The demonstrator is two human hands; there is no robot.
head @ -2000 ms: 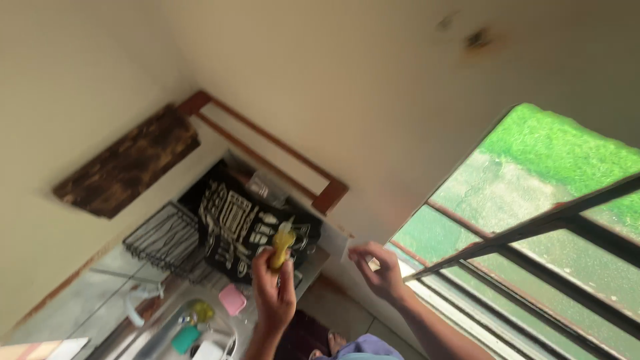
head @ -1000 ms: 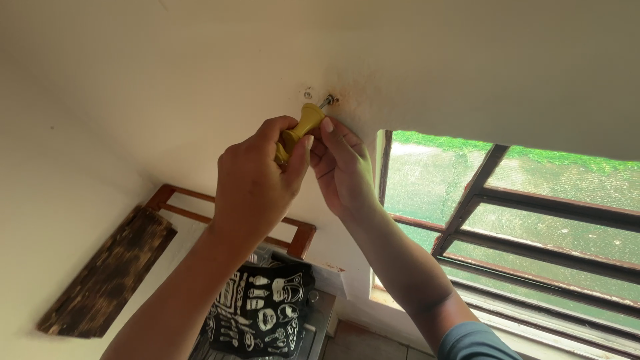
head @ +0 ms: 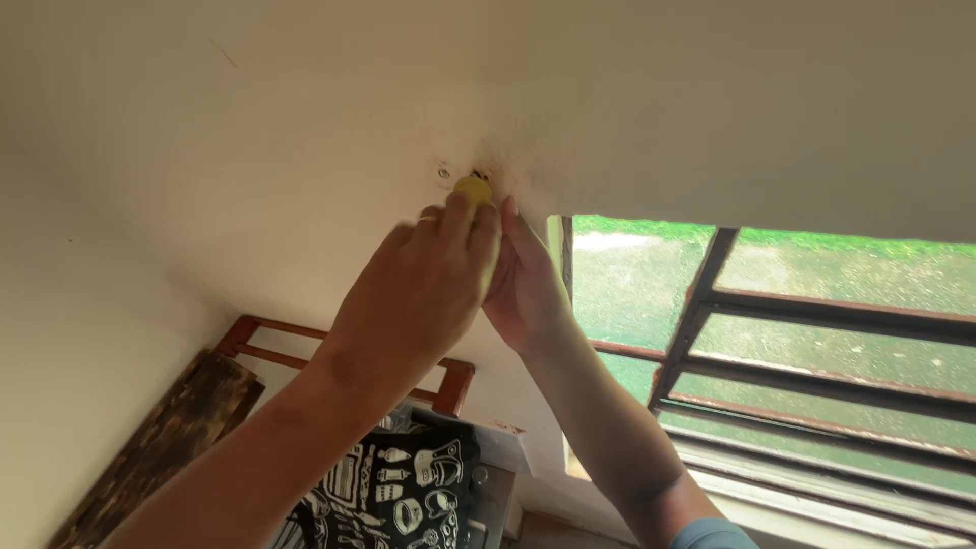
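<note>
My left hand point(head: 427, 274) is closed around the yellow handle of a screwdriver point(head: 473, 189), raised against the painted wall. The tool's shaft is hidden behind its handle and my fingers. Just past the handle is a dark hole point(head: 479, 175) in the wall, with smudges around it. A second small round hole or plug point(head: 444, 173) lies to its left. My right hand point(head: 526, 282) is cupped close beside the handle, thumb up, its other fingers mostly hidden behind my left hand; whether it holds anything cannot be seen.
At right is a window with dark metal bars point(head: 808, 313). Below, a reddish wooden rack point(head: 456, 385) is fixed to the wall, near a dark mottled wooden board point(head: 168, 442). A black cloth with white kitchen drawings point(head: 404, 488) lies beneath my arms.
Two seconds ago both hands were apart and low, the screwdriver in my left. They rose to the wall hole, and now my left hand covers more of the handle. The view has tilted up.
</note>
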